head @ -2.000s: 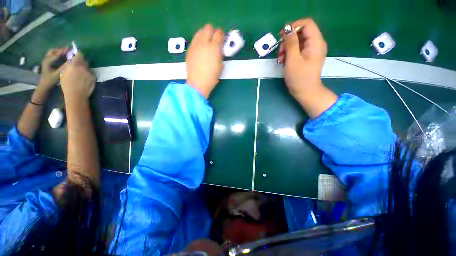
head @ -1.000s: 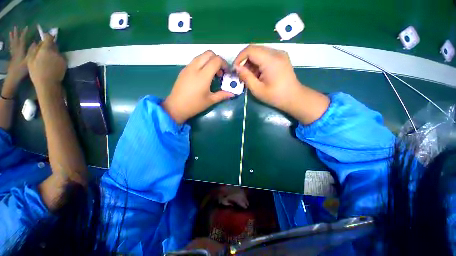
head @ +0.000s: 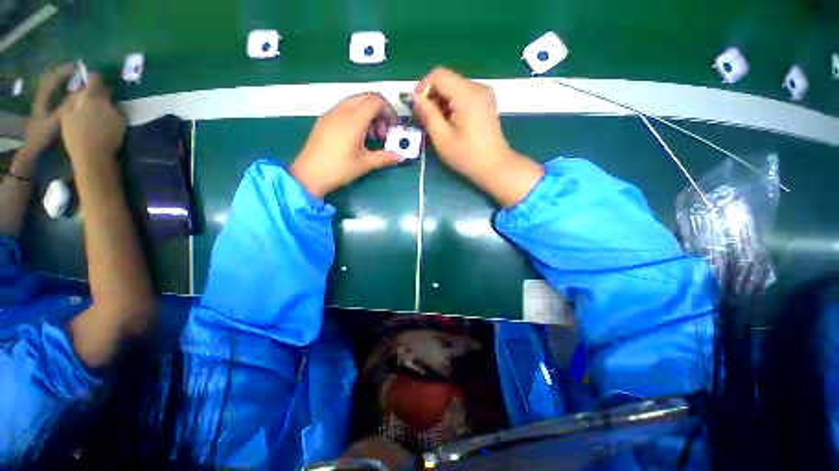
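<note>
My left hand [head: 345,144] holds a small white housing [head: 404,143] with a dark round centre between thumb and fingers, above the bench near the whitish strip. My right hand [head: 465,120] is just right of it, with a slim tan hand tool [head: 424,92] pinched in the fingertips. A small dark, shiny piece [head: 406,97] shows beside the tool, above the housing's upper edge; whether it is the tool's tip or a separate part I cannot tell.
More white housings [head: 545,52] lie spaced along the green belt [head: 460,32]. Two thin rods [head: 676,122] cross at right, near a clear bag [head: 731,230]. A paper label [head: 545,301] lies at the near edge. A black pouch [head: 156,175] and a neighbour's hands [head: 90,120] are at left.
My left hand took the housing off the belt and brought it nearer, and my right hand came in beside it. Since then the right hand has risen slightly from the housing.
</note>
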